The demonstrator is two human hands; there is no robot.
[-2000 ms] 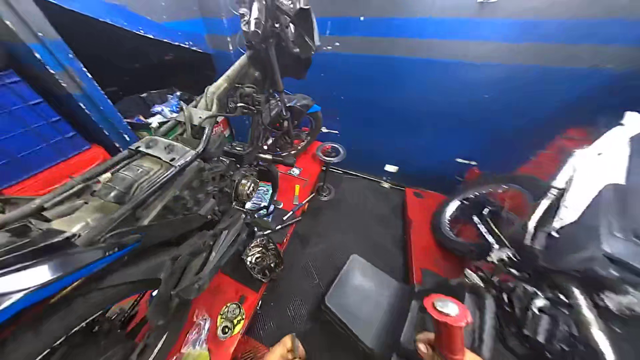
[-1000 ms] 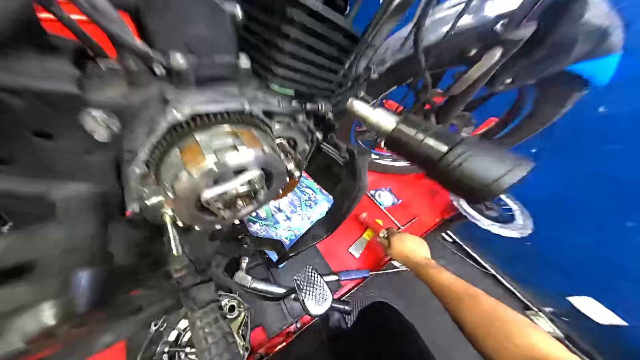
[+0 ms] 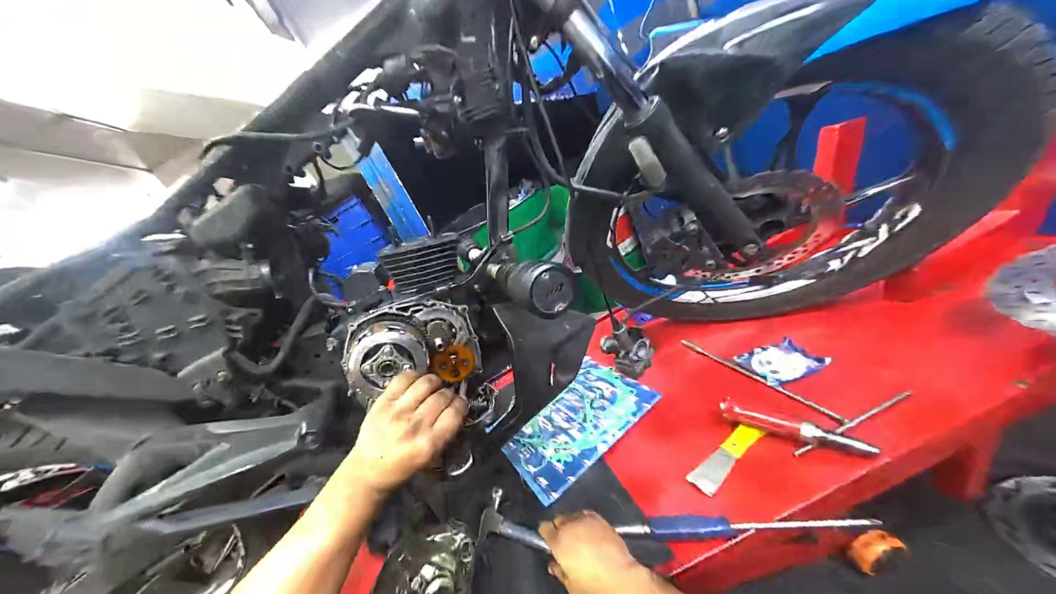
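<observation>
My left hand (image 3: 412, 421) has its fingers curled against the lower edge of an opened motorcycle engine case, just below the clutch basket (image 3: 386, 361) and an orange-brown gear (image 3: 453, 361). What its fingertips touch is hidden. Lower right, my right hand (image 3: 586, 549) covers the end of a metal foot-pedal lever (image 3: 520, 532); its grip is hidden. Close beside it lies a blue-handled tool (image 3: 689, 527) with a long metal shaft. A scraper (image 3: 716, 469) and a red-handled tool (image 3: 767, 422) lie on the red bench, below a patterned blue gasket sheet (image 3: 582, 429).
The front wheel (image 3: 982, 165) stands on the red platform (image 3: 924, 330). A carburetor (image 3: 629, 351) hangs by cables near the fork. Thin metal rods (image 3: 763, 381) and a small blue packet (image 3: 780, 361) lie on the platform; an orange object (image 3: 876, 551) lies beyond its edge.
The view has swung widely onto the engine. My right hand, earlier over the scraper and red-handled tool, is now by the pedal lever. My left hand has come to the engine.
</observation>
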